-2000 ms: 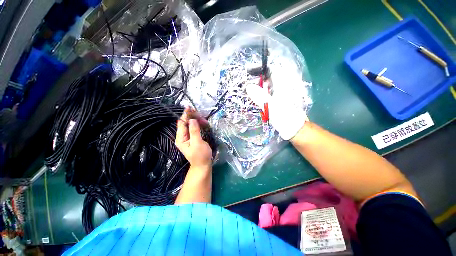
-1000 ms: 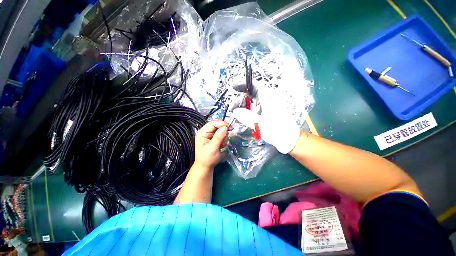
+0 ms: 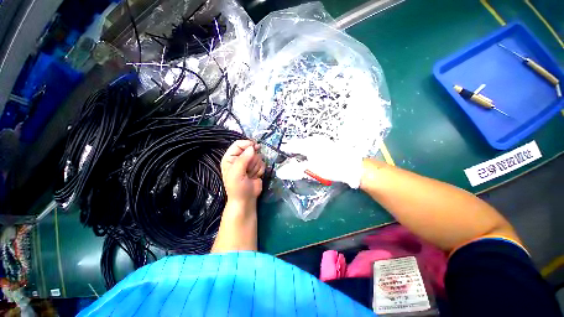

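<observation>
My bare left hand (image 3: 243,168) is closed on a black cable end (image 3: 267,146), at the right edge of the coiled black cable (image 3: 179,186). My right hand (image 3: 324,162), in a white glove, holds scissors with red handles (image 3: 318,178). The dark blades point left toward my left hand and lie against the cable end; whether they are open is too small to tell. Both hands are over the near-left part of an open clear plastic bag (image 3: 371,93) that holds a heap of small white pieces (image 3: 312,99).
A second clear bag (image 3: 232,25) with short black pieces lies behind the coils. A blue tray (image 3: 504,136) with two needle-like tools (image 3: 475,97) is at the right, beside a white bench label (image 3: 502,163). Pink cloth (image 3: 371,263) and a printed card (image 3: 399,285) are at the bench's near edge.
My right hand has turned the scissors from pointing away to pointing left, and they have come down toward my left hand. My left hand moved right, then slightly back left.
</observation>
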